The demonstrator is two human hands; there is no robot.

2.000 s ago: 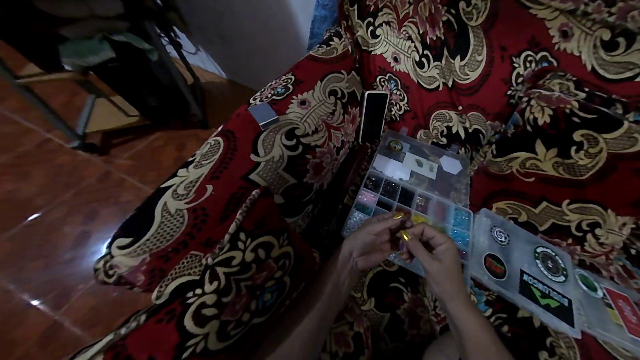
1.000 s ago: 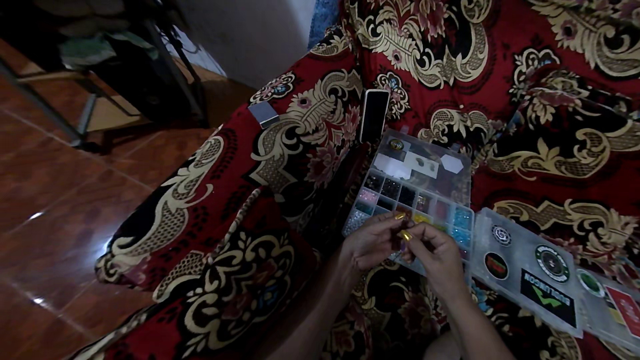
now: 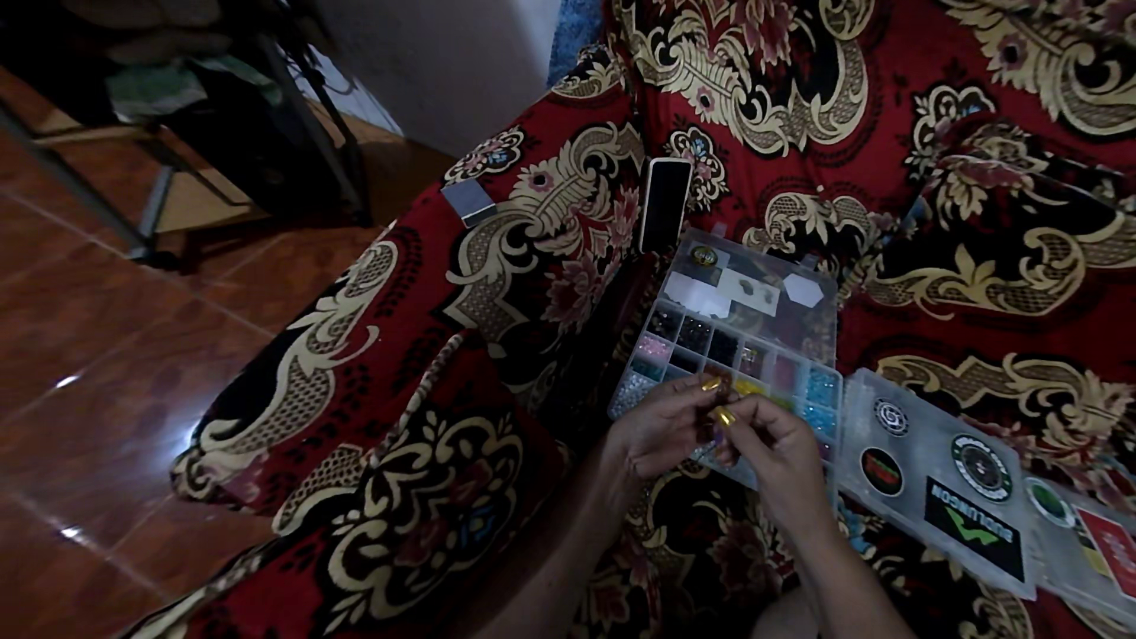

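Note:
My left hand (image 3: 666, 424) and my right hand (image 3: 769, 444) meet over the lower part of an open, clear plastic compartment box (image 3: 748, 329). Yellow metallic polish shows on the thumbnails. Something small is pinched between the fingers of both hands; it is too small and dim to name. The box's compartments hold small beads: black beads (image 3: 693, 334), pink beads (image 3: 655, 347), pale beads (image 3: 633, 389) and turquoise beads (image 3: 821, 385). Part of the compartments is hidden behind my hands. The raised lid (image 3: 803, 328) bears stickers and pieces of paper.
The box lies on a sofa with a red, black and gold patterned cover (image 3: 568, 266). A smartphone (image 3: 666, 206) leans behind it. A small grey box (image 3: 469, 201) sits on the armrest. Closed plastic cases with stickers (image 3: 932, 479) lie at right. A metal-framed stand (image 3: 160, 204) is on the tiled floor.

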